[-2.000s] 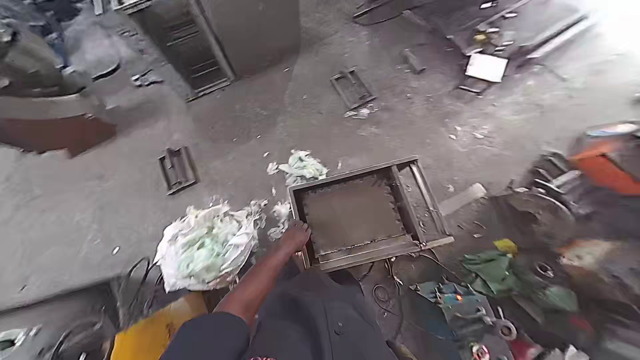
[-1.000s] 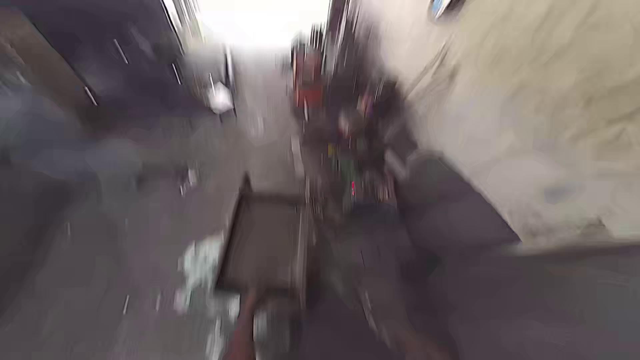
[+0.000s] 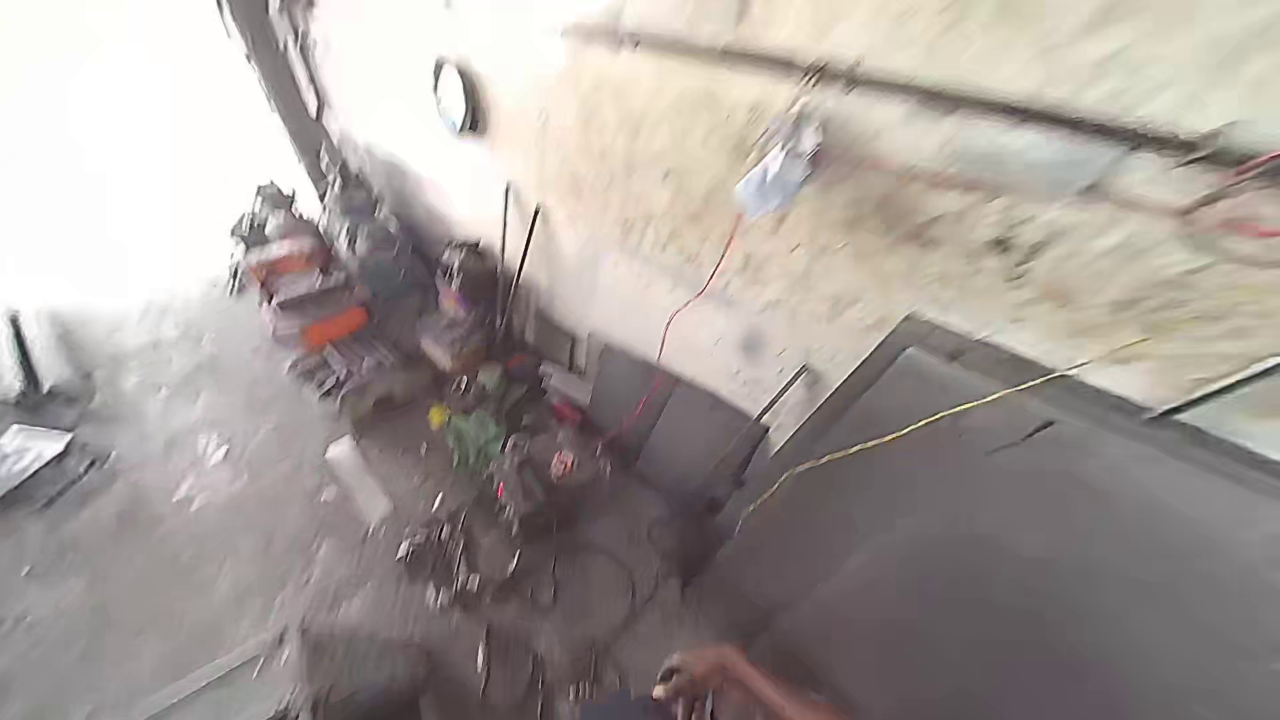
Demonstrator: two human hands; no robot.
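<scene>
Low in the view, just right of the middle, is my right hand point(image 3: 686, 676), with its forearm reaching in from the lower right. Its fingers look curled, but blur hides whether they hold anything. Dark cloth shows just beside it at the bottom edge. At the lower left, part of a metal frame or tray point(image 3: 215, 680) shows at the bottom of the view. My left hand is out of view.
A large grey metal sheet point(image 3: 1000, 530) leans along the wall at right, a yellowish cord point(image 3: 900, 432) across it. Grey panels point(image 3: 665, 420) stand beside it. Green cloth point(image 3: 474, 440), orange items point(image 3: 335, 326) and mixed scrap clutter the floor. A pale block point(image 3: 358, 480) lies left.
The view has swung far to the right, toward the wall. My left hand, earlier at the rim of the rectangular metal frame, has left the view. My right hand has come into view.
</scene>
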